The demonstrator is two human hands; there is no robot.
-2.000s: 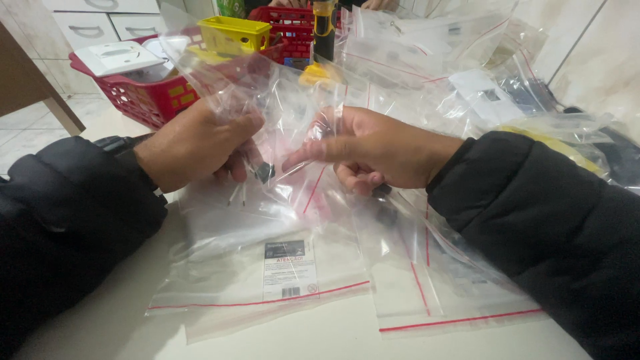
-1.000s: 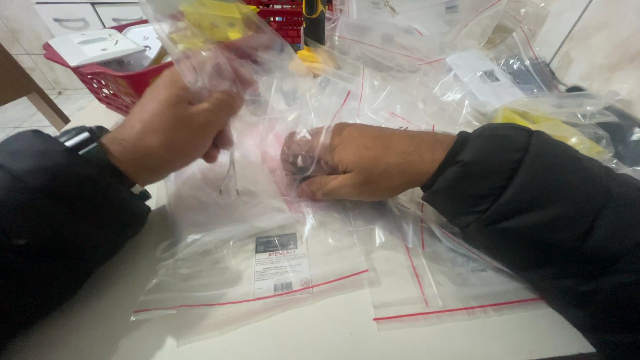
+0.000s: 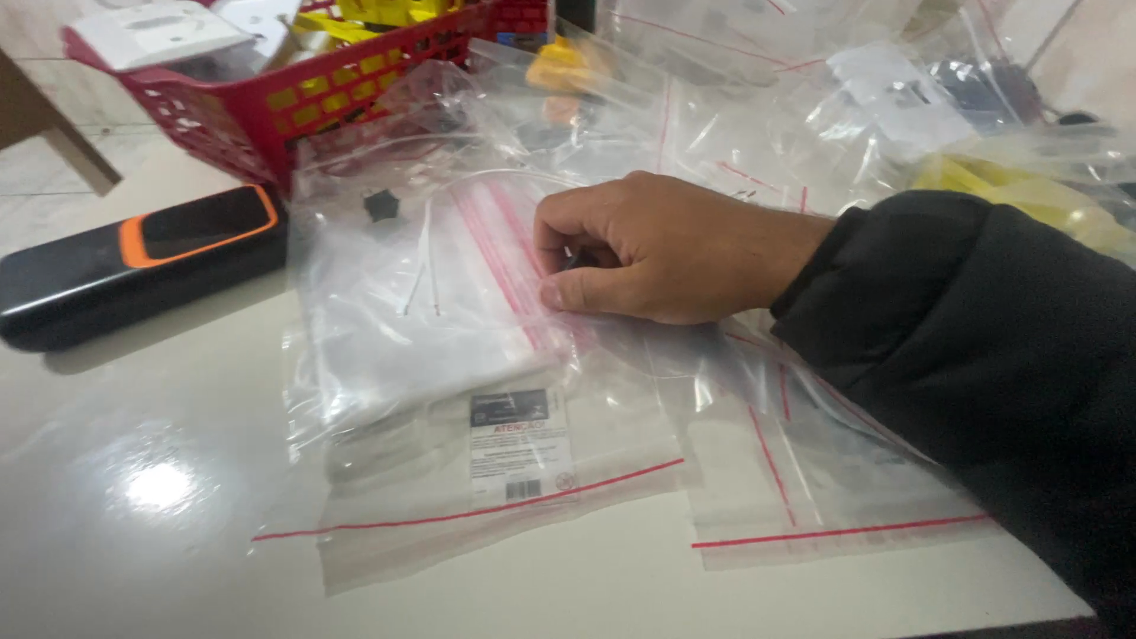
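My right hand (image 3: 670, 253) lies over the pile of clear plastic zip bags, its thumb and index finger curled around a small dark thing that is mostly hidden. Under and left of it is a clear bag with pink zip strips (image 3: 501, 257). Thin white wires (image 3: 424, 257) with bare ends rest on this bag, and a small black piece (image 3: 381, 206) is near its upper left. A printed label (image 3: 519, 444) shows through the bag nearer the front. My left hand is out of view.
A black device with an orange-rimmed panel (image 3: 142, 266) lies on the white table at left. Behind it is a red plastic basket (image 3: 266, 124) holding white plates and yellow parts. A yellow-orange object (image 3: 559, 67) stands behind the bags. More clear bags (image 3: 843, 532) spread right.
My left hand, earlier raised over the bags at left, has gone out of view. The black and orange device now shows at left. My right hand stays over the bags.
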